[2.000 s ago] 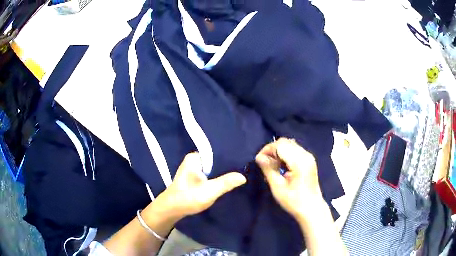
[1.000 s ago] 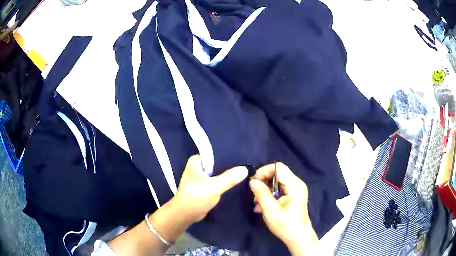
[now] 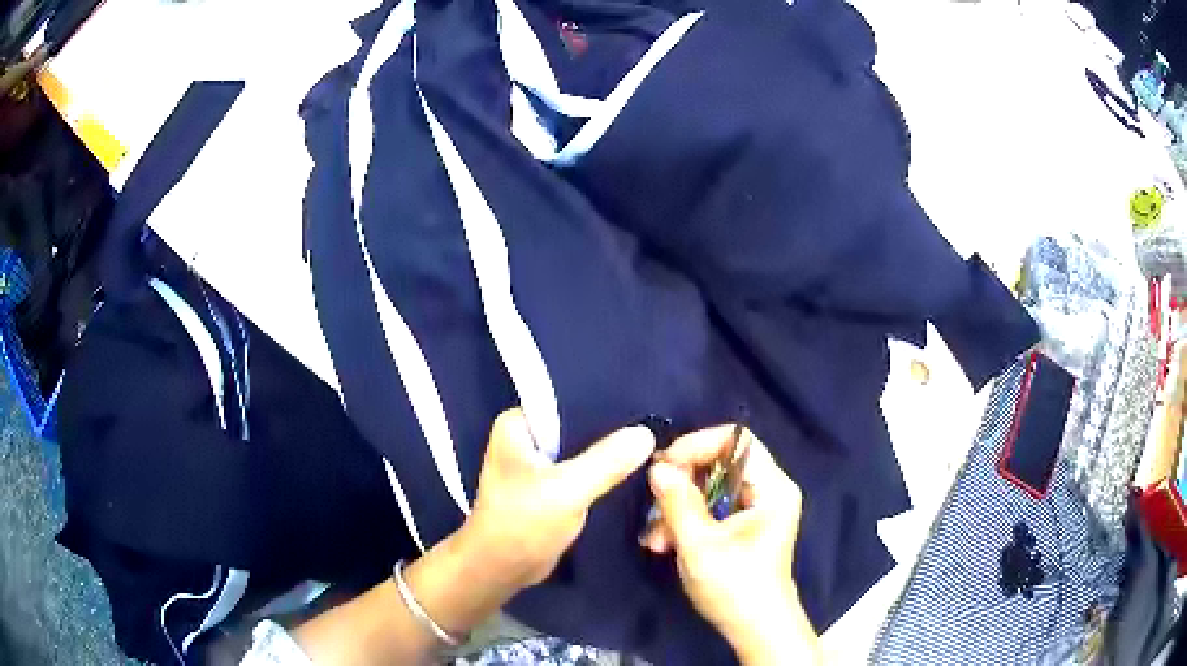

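A navy garment with long white edging lies spread over the white table. My left hand grips the garment at the lower end of a white strip, thumb pointing right. A small dark button shows at the left thumb tip. My right hand is close beside the thumb, its thumb and index finger pinched together; what they pinch is too small to tell. Small scissors are held in the right hand, blades pointing up. No needle or thread can be made out.
A second navy garment with white strips hangs at lower left. At right, striped cloth bears a red-cased phone and a cluster of dark buttons. Clear packets lie above the phone. A red box is at the right edge.
My right hand first came lower and closer to the left thumb, and the scissors came into clear view, now tilted right. The left thumb has moved slightly up and right. The view has shifted slightly.
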